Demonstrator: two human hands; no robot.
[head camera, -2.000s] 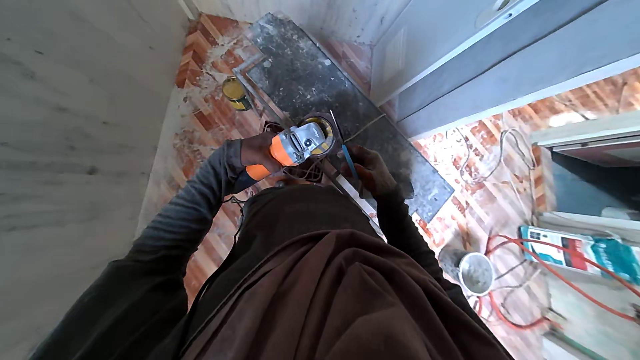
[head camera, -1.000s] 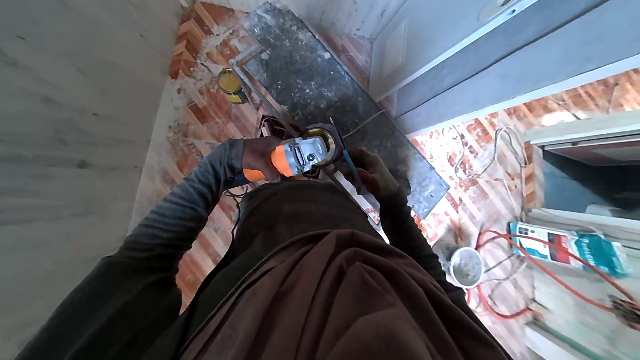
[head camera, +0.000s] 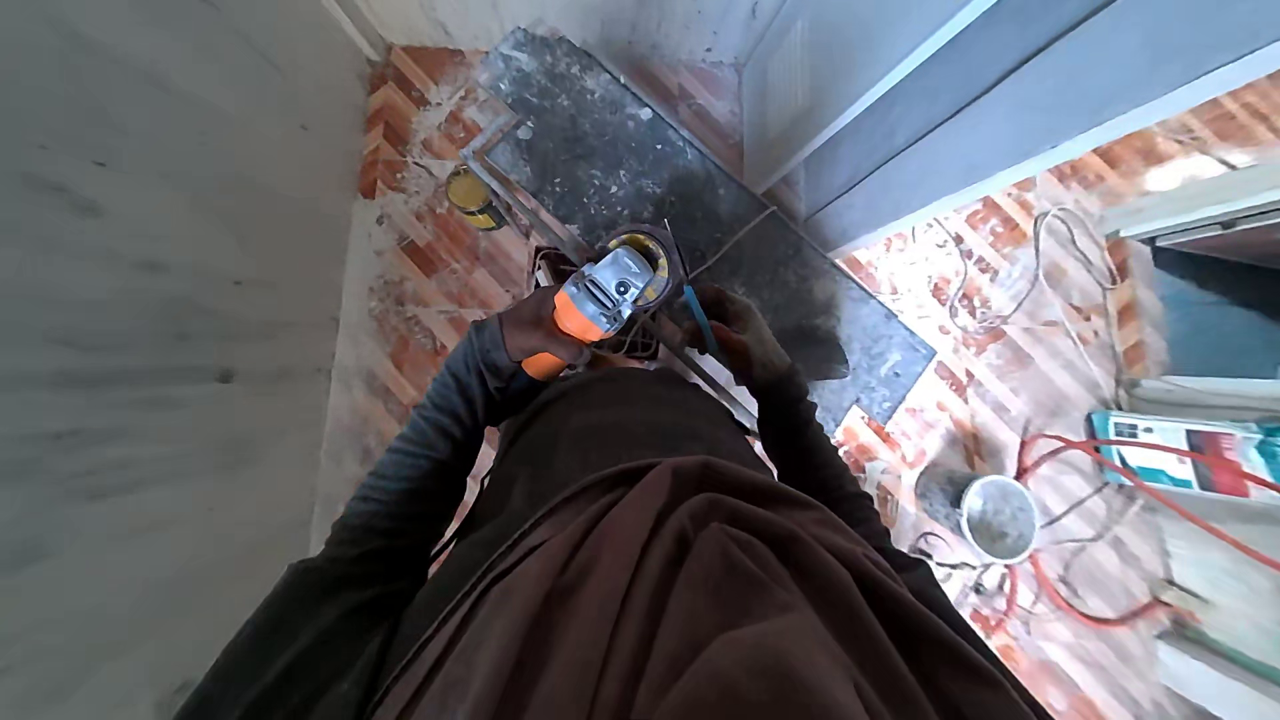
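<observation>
My left hand (head camera: 545, 330) is closed around the orange body of an angle grinder (head camera: 605, 290), whose metal head and round disc point up and to the right. To the right of the disc, my right hand (head camera: 738, 335) grips a thin tool with a blue handle (head camera: 699, 318); its narrow dark tip rises beside the disc's edge. Whether the two touch, I cannot tell. Beneath the grinder lies a dark crate-like grid (head camera: 635, 340), largely hidden by my hands and clothing. A long metal strip (head camera: 715, 385) runs past it at a slant.
A dusty dark slab (head camera: 640, 150) lies on the patterned floor (head camera: 440, 270). Left of it stands a yellow and black tin (head camera: 475, 198). A white bucket (head camera: 1000, 518), a red hose (head camera: 1080, 445) and loose cable (head camera: 1040, 250) are at the right. A wall (head camera: 180, 300) bounds the left side.
The grinder's head has turned a little, pointing more up and to the right than one second ago. Both hands keep their holds.
</observation>
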